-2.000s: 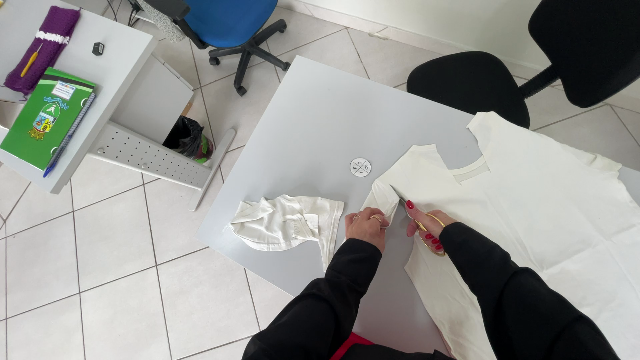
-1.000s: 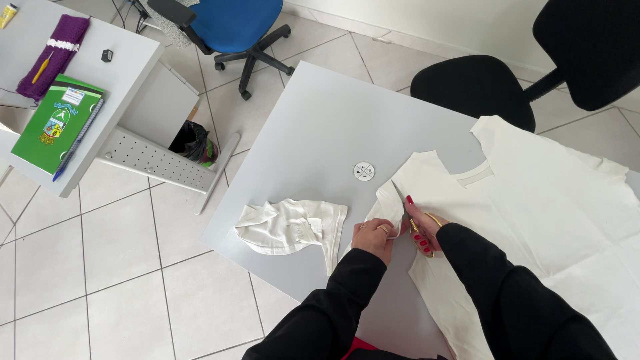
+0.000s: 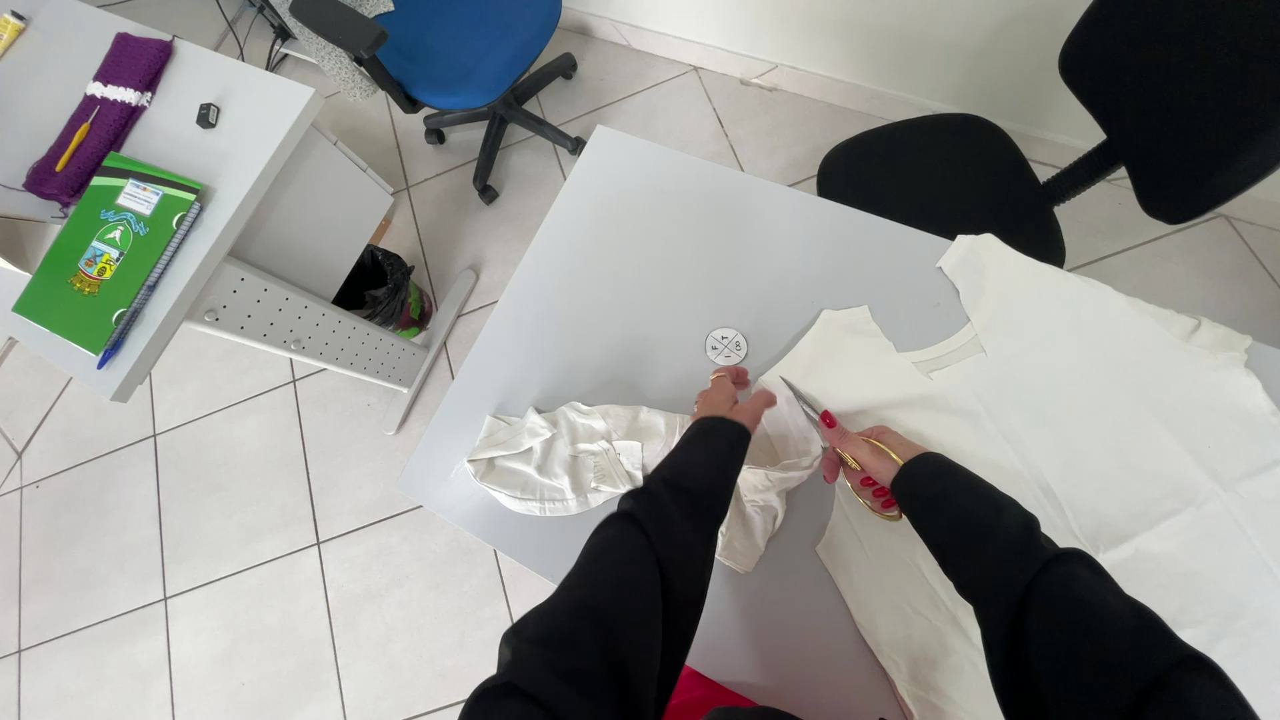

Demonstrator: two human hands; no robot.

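A cream fabric garment piece with a cut neckline (image 3: 1060, 430) lies spread over the right part of the grey table. My right hand (image 3: 868, 465) grips gold-handled scissors (image 3: 803, 398), whose blades point up-left at the garment's shoulder edge. To the left, my left hand (image 3: 728, 400) hovers at the sleeve cloth with fingers apart, holding nothing that I can see. Crumpled off-white satiny cloth (image 3: 550, 465) lies left of it and runs under my left forearm toward the scissors. A round white disc bearing marks (image 3: 726, 346) rests just above my left hand.
On a second desk (image 3: 250, 90) at upper left lie a green notebook (image 3: 80, 290), a pen (image 3: 125, 330), purple crochet work (image 3: 125, 65) with a yellow hook (image 3: 73, 145), and a small black object (image 3: 207, 115). A blue chair (image 3: 470, 50) and black chair (image 3: 930, 180) stand beyond the table.
My left hand has let go of the cloth near the blades and moved up and left, its fingers now apart. The cloth beside it has shifted. The scissors stay in my right hand.
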